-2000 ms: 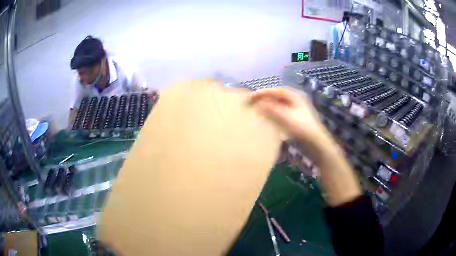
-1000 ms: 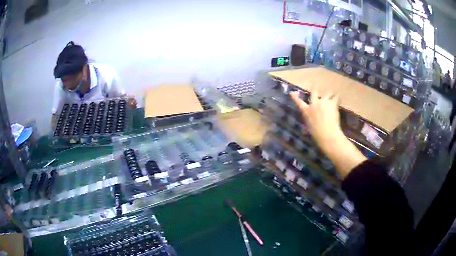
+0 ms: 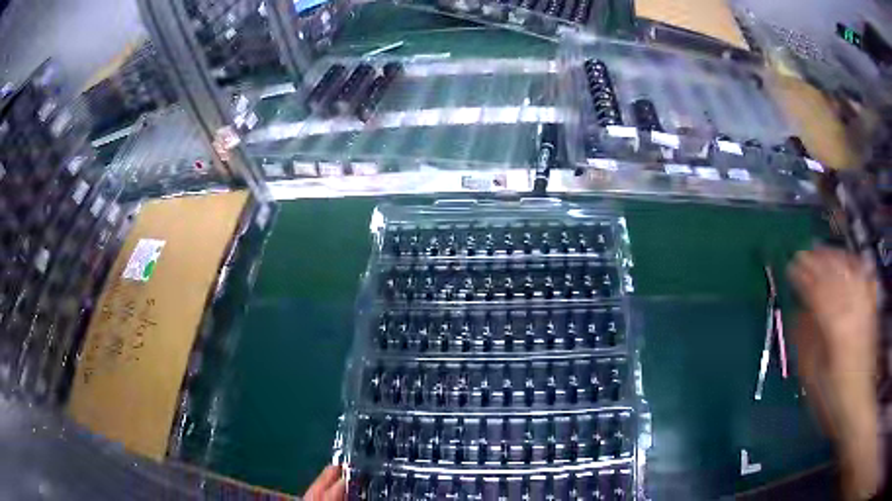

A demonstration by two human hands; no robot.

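Note:
A clear blister tray filled with rows of small black parts lies on the green mat in front of me. My left hand is at the tray's lower left edge, its fingers on the rim; most of it is cut off by the picture's bottom. My right hand is blurred at the right, clear of the tray and just right of the tweezers; its fingers are not clear. The pinkish-red tweezers and a slim silver tool lie crossed on the mat.
A cardboard sheet with handwriting and a label lies at left. Clear trays with a few black rows stand behind the mat, a black marker pen at their front edge. A metal upright and tray stacks are at left. A white corner-shaped mark shows at lower right.
The view has swung down and left. The cardboard sheet seen in my right hand earlier was let go onto the right stack. My right hand has left that stack; my left hand has appeared.

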